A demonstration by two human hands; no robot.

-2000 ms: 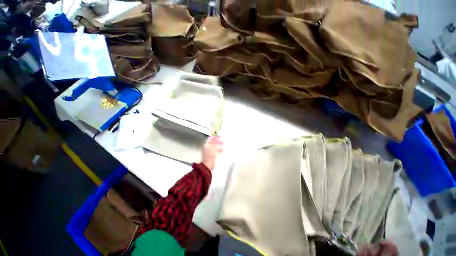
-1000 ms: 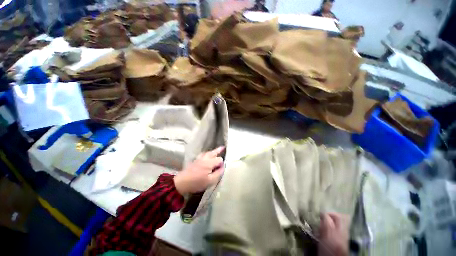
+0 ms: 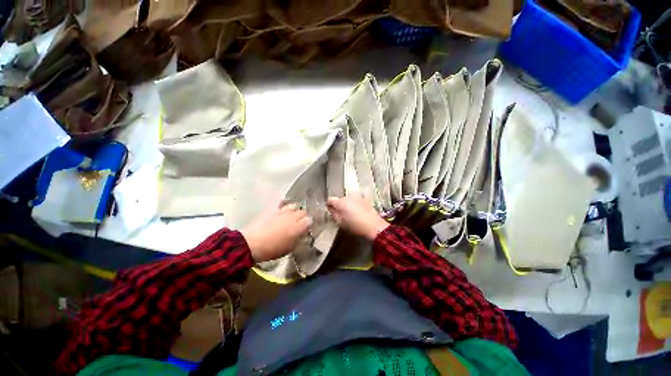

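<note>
A cream fabric piece (image 3: 272, 172) with yellow edging lies on the white table in front of me. My left hand (image 3: 283, 229) grips its folded cloth. My right hand (image 3: 353, 214) is just right of it, with fingertips closed on the edge of the cream cloth. To the right, several cream pieces (image 3: 434, 132) stand in fanned folds, with a shiny zipper-like strip (image 3: 427, 202) along their near ends. My right forearm passes in front of the near ends of the fan.
Two-part cream piece (image 3: 199, 110) lies at left. A blue-edged tray (image 3: 84, 180) and a clear sheet (image 3: 26, 139) are further left. Brown pieces (image 3: 294, 29) line the back. A blue bin (image 3: 566, 55) stands back right. White machine parts (image 3: 647, 169) are at right.
The view has tilted down. The cream piece my left hand held upright is now lowered beside the fan. My right hand has moved from the fan's near end to this piece.
</note>
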